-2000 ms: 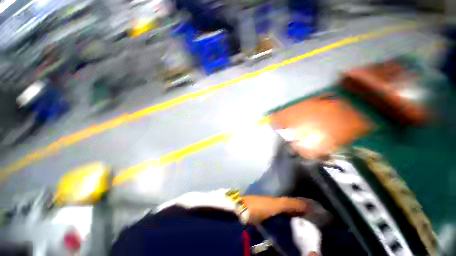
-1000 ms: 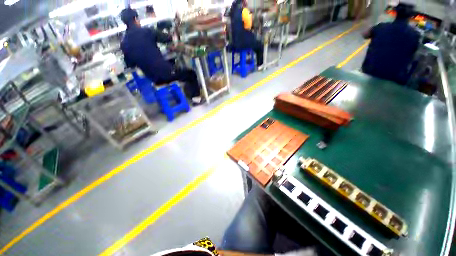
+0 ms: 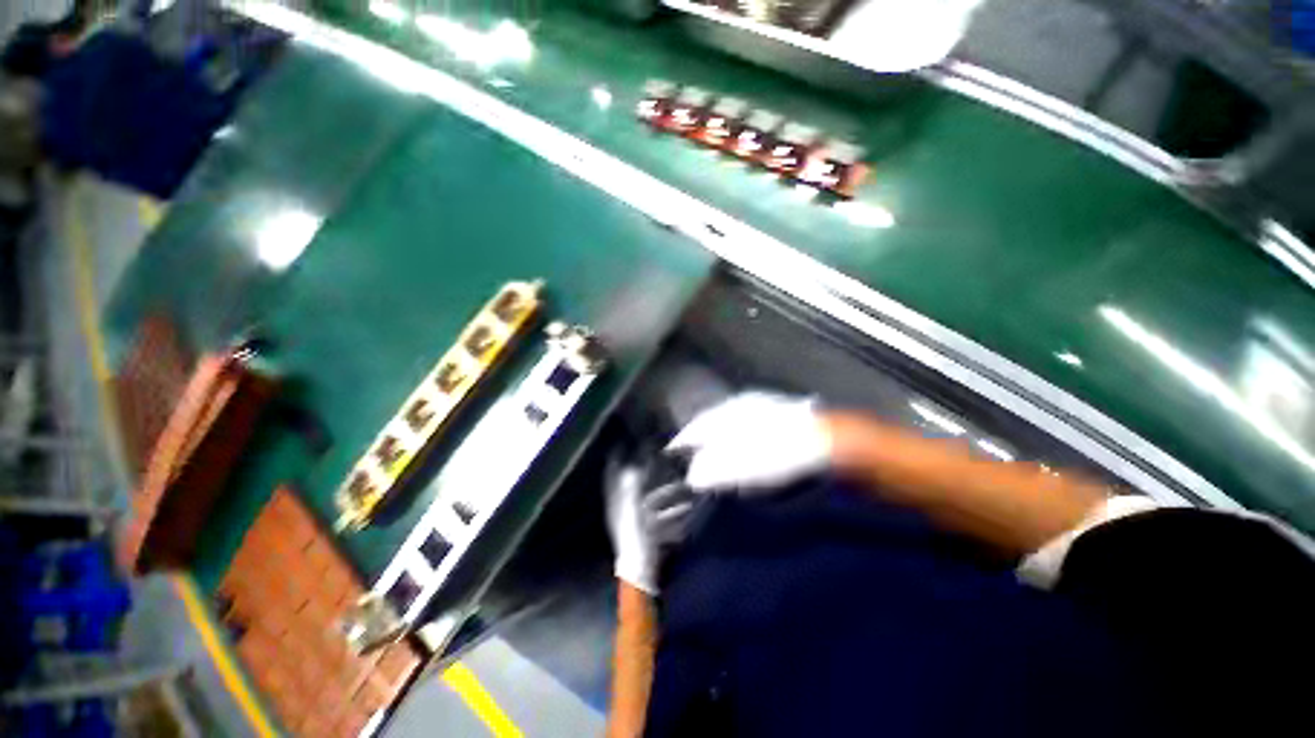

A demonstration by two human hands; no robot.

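My left hand (image 3: pixel 642 526), in a white glove, is low in front of my body, fingers up. My right hand (image 3: pixel 762 441), also white-gloved, reaches in from the right. Their fingertips meet over a dark background; blur hides whether they hold anything. The silver-white fixture frame (image 3: pixel 472 483) lies slanted along the bench's near edge, left of my hands, with dark squares in several windows. The yellow-edged fixture cover (image 3: pixel 421 417) lies beside it, pockets up. Neither hand touches them.
An orange-brown pocketed tray (image 3: pixel 303 613) lies at lower left, with a red-brown stack (image 3: pixel 185 461) behind it. Beyond the pale metal edge (image 3: pixel 635 188), a red-brown carrier strip (image 3: pixel 750 144) bears several parts. A shiny tray (image 3: pixel 808 43) is at the top.
The view has swung right, showing the green line and carrier strip. Both gloved hands are now in view together. The frame and cover still lie side by side on the bench.
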